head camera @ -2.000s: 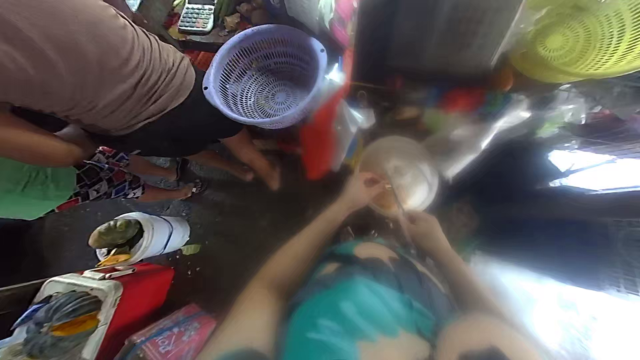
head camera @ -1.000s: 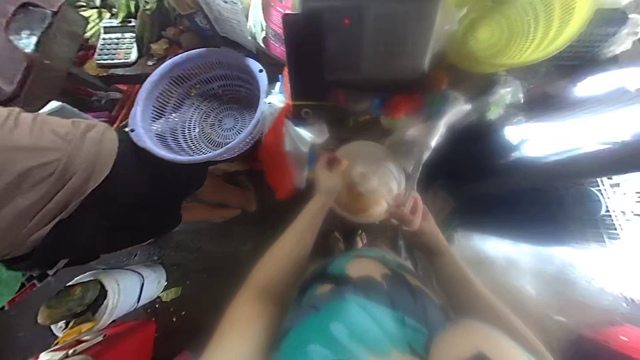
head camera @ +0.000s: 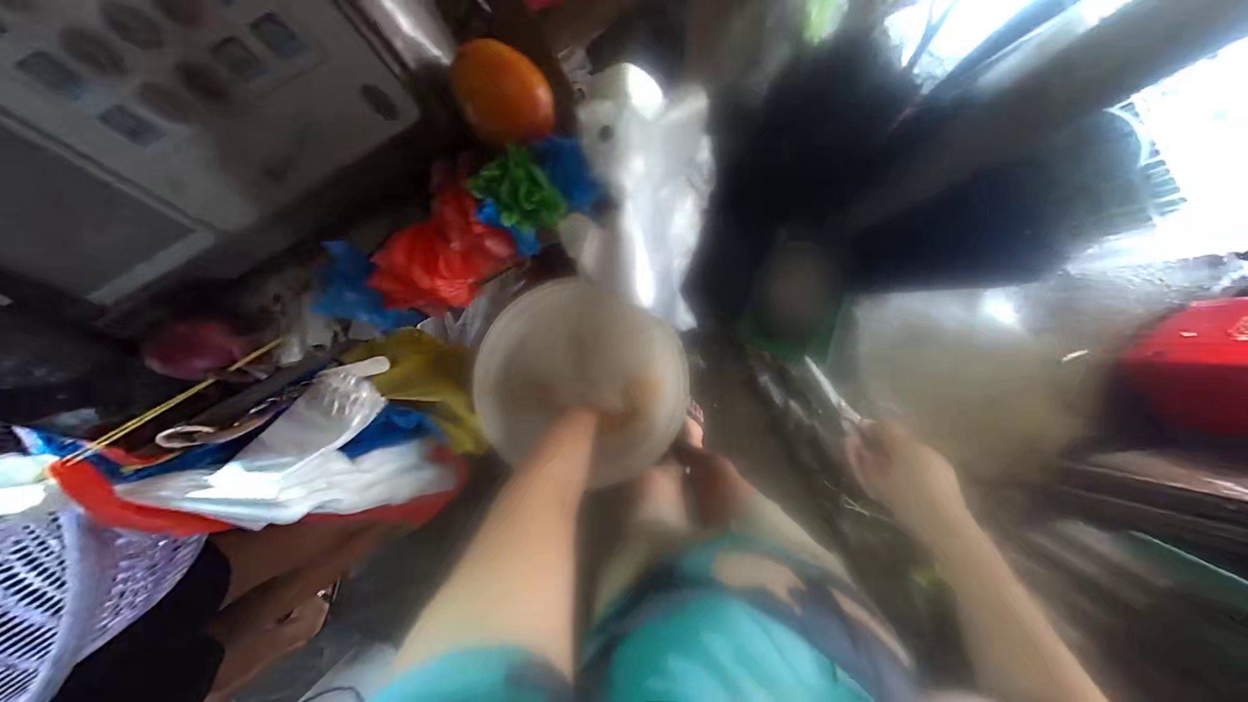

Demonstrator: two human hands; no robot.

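Note:
A round whitish bucket (head camera: 507,341) stands in front of me, with blurred whitish and orange-brown contents. My left hand (head camera: 597,414) reaches down inside it; its fingers are blurred and partly hidden, so I cannot tell whether it holds anything. Off to the right of the bucket, my right hand (head camera: 882,458) is closed on a knife (head camera: 831,393), whose blade points up and to the left, away from the bucket.
Red (head camera: 444,253), blue and green plastic bags lie beyond the bucket, near an orange fruit or vegetable (head camera: 502,93). Clear plastic bags (head camera: 302,458) hang at left above a lilac basket (head camera: 73,595). A person's legs (head camera: 268,585) are at lower left. A red object (head camera: 1194,366) is at right.
My right hand, close to the bucket's edge before, is now well to its right with the knife. My left hand has gone down into the bucket. The view has turned strongly.

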